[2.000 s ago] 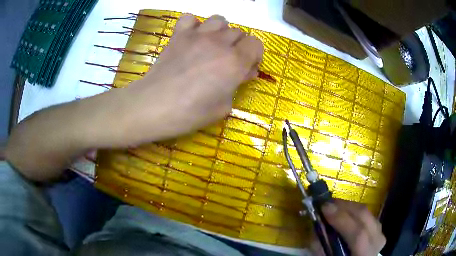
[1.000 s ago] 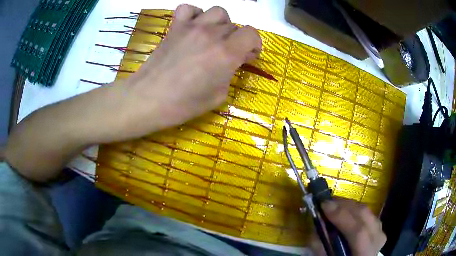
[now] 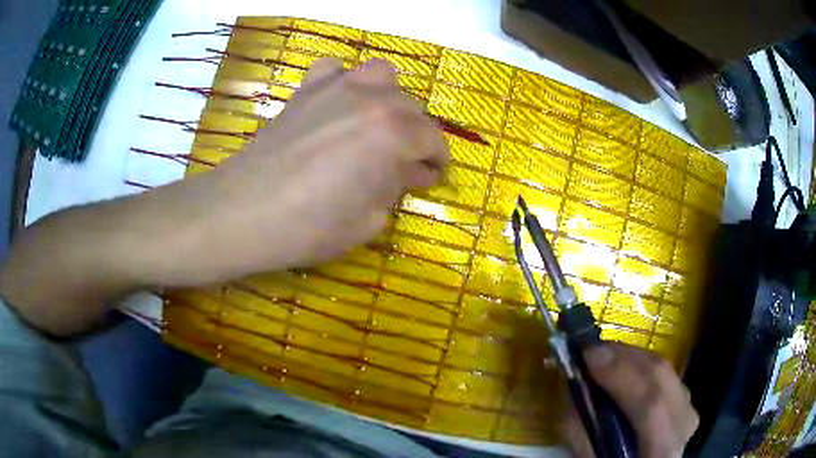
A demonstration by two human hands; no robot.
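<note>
An amber-yellow circuit panel lies in front of me. Dark red lead wires run across its left cells, and some ends stick out past the left edge. My left hand is over the upper left of the panel, slightly blurred, fingers bent; whether a wire is between the fingertips cannot be told. A red wire bundle lies on the panel, partly behind this hand. My right hand holds the soldering iron like a pen, its tip over the panel's middle. A thin solder feed tube runs beside it.
A fanned stack of green circuit boards is at the upper left. A brown cardboard box and a round tape roll are at the upper right. A black box and black cables are at the right. White surface shows around the panel.
My left hand has moved down and left, away from the red bundle, more of which shows. The iron has moved slightly up and right. The panel's left side has shifted slightly left.
</note>
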